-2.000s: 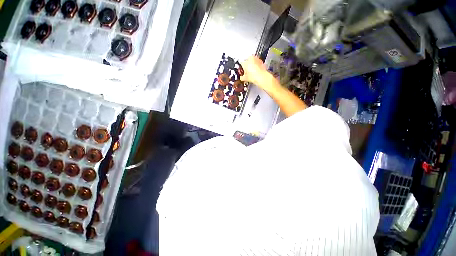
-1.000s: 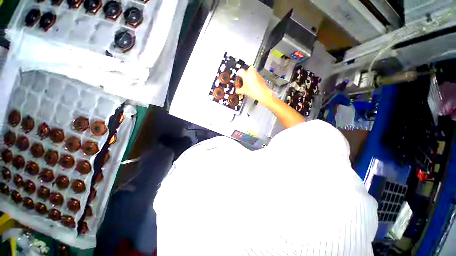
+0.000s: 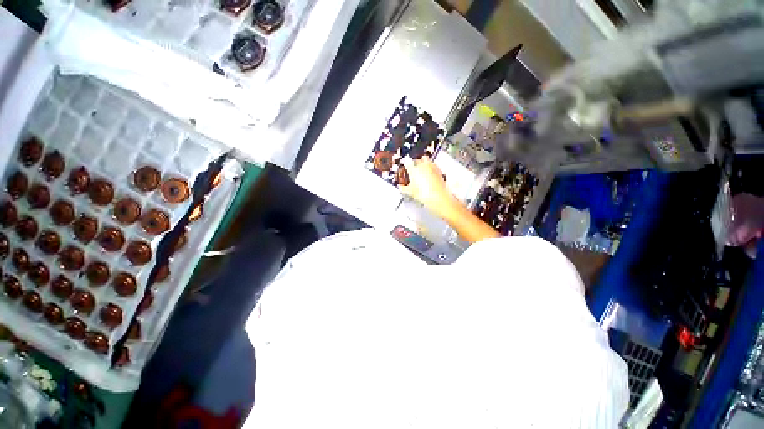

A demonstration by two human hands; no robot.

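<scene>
My right hand (image 3: 423, 180) reaches in from the right over a black fixture (image 3: 406, 126) on the machine's pale plate. Its fingertips are closed on a copper-brown ring part (image 3: 403, 174) at the fixture's lower right; whether the part is lifted is unclear. Another copper-brown part (image 3: 383, 161) sits in the fixture just left of it. The fixture's upper part shows black with pale spots and no clear copper ring. My hand hides its lower right edge. My left hand is not in view.
A tray of copper-brown parts (image 3: 92, 109) lies at left, with a tray of dark-topped parts (image 3: 180, 25) above it. A second fixture (image 3: 507, 197) is right of my forearm, below a blurred overhead arm (image 3: 603, 117). Blue shelving (image 3: 586, 201) stands further right.
My right hand has moved down the fixture to its lower right part. Fewer copper rings show in the fixture. The view has shifted, and the overhead arm again shows near the second fixture.
</scene>
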